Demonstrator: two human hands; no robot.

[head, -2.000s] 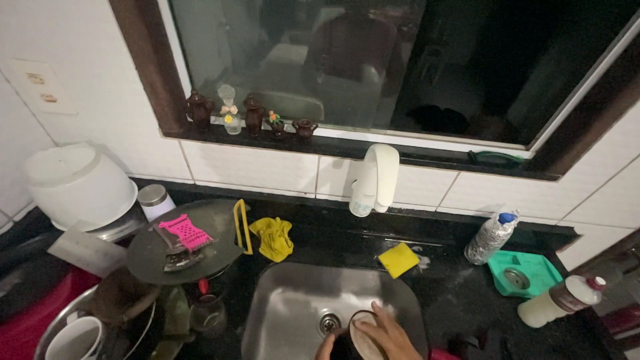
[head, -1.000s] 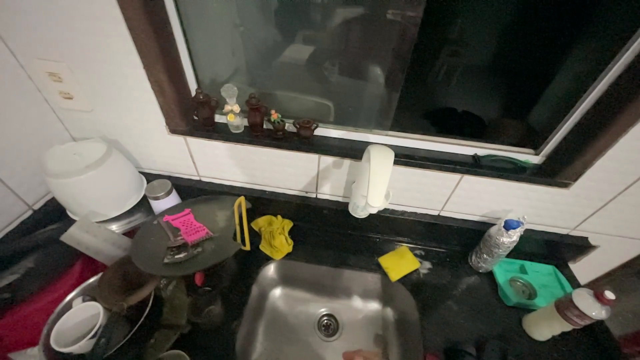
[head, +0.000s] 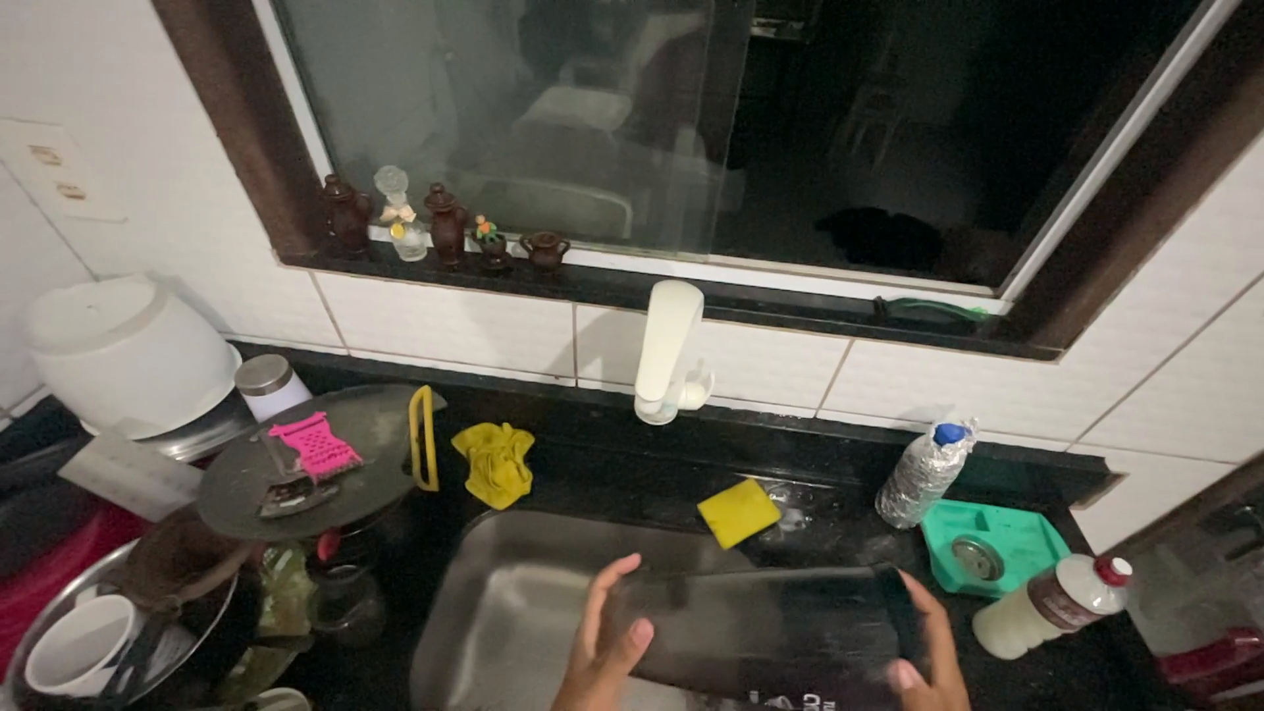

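Both hands hold a dark, glossy, see-through-looking container (head: 760, 632) by its two ends, over the right part of the steel sink (head: 474, 583). My left hand (head: 607, 642) grips its left end, thumb on the near side. At its right end is my right hand (head: 928, 642), partly cut off by the lower edge. The container bears white writing low down and is blurred, so its exact kind is unclear. A yellow sponge (head: 739, 513) lies on the black counter just beyond it. Behind the sink, a white faucet (head: 669, 351) stands out from the tiled wall.
Left of the sink are a crumpled yellow cloth (head: 496, 464), a dark round lid (head: 375, 425) bearing a pink grater-like piece, and a metal bowl (head: 222, 632) with a white cup. On the right stand a foil-wrapped bottle (head: 918, 479), a green tray (head: 1032, 538) and a red-capped bottle (head: 1052, 607).
Two seconds ago both hands were around a round vessel over the sink; one second ago only fingertips showed at the bottom edge. Both hands now hold the dark container.
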